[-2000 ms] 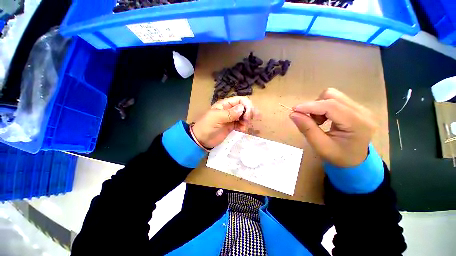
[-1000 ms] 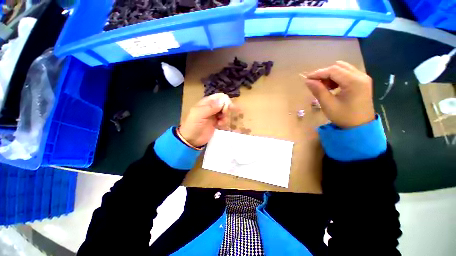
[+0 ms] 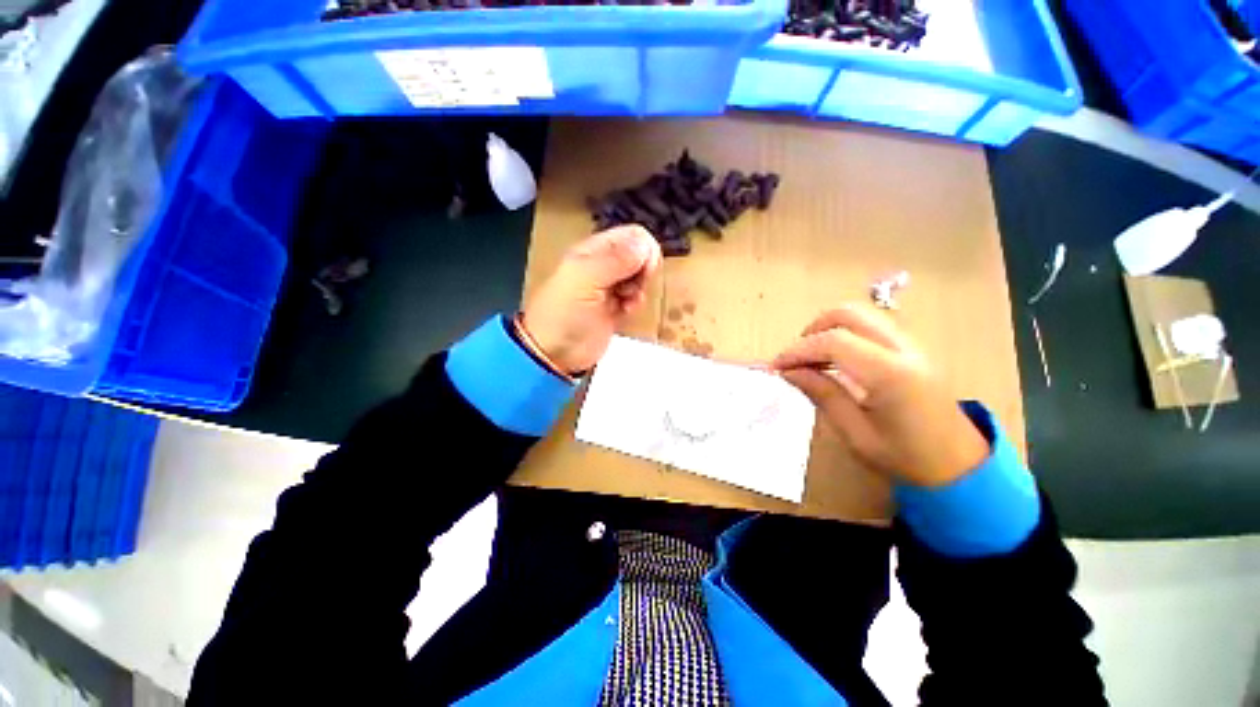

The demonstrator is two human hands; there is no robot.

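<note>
My left hand [image 3: 594, 293] is closed in a pinch near the pile's lower left; a dark bit of a small moulded part shows between its fingers, mostly hidden. My right hand [image 3: 873, 394] is low over the cardboard, its pinched fingertips at the upper right corner of the white paper sheet [image 3: 636, 408]. The thin stick in it is barely visible. The sheet has grey and faint pink smudges. The pile of dark parts [image 3: 677, 207] lies beyond my left hand on the cardboard sheet [image 3: 912, 180]. White crumpled tufts [image 3: 889, 289] lie beyond my right hand.
Blue bins [image 3: 594, 72] with dark parts stand along the far edge. A blue crate [image 3: 207, 263] with a clear bag is at left. White bottles lie at left [image 3: 510, 173] and right [image 3: 1161, 240]. A small cardboard piece [image 3: 1158, 300] holds a white item and sticks at right.
My right hand has come down and towards me, from above the cardboard to the paper's corner. My left hand stays pinched near the pile. The camera view has shifted slightly.
</note>
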